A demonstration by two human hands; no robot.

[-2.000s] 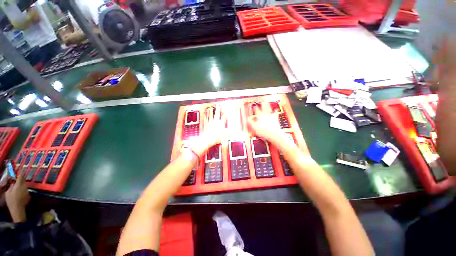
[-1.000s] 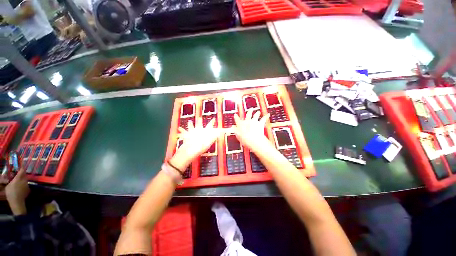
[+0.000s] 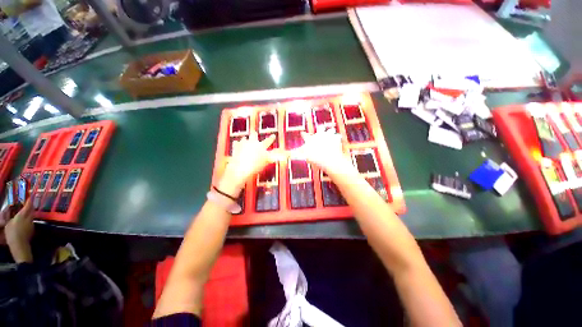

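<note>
A red-orange phone tray (image 3: 390,167) lies in front of me with keypad phones face up in two rows. Their screens look dark or reddish. My left hand (image 3: 251,155) is over the left part of the tray, fingers spread across the upper-row keypads. My right hand (image 3: 324,148) is over the middle-right part, fingers spread on the upper-row phones. Neither hand holds a phone. Glare between the hands blurs the fingertips, so which keys they touch cannot be told. The hands hide parts of several phones.
A loose battery pile (image 3: 450,108) lies right of the tray, by a white board (image 3: 434,45). A cardboard box (image 3: 163,75) stands at the far left. Other phone trays lie left (image 3: 86,171) and right (image 3: 526,167). A co-worker's hand (image 3: 20,223) holds a phone at the left edge.
Both hands were moving and blurred over the tray two seconds ago; they are now spread over the upper row. The whole view has shifted, with the table's far side higher in the picture.
</note>
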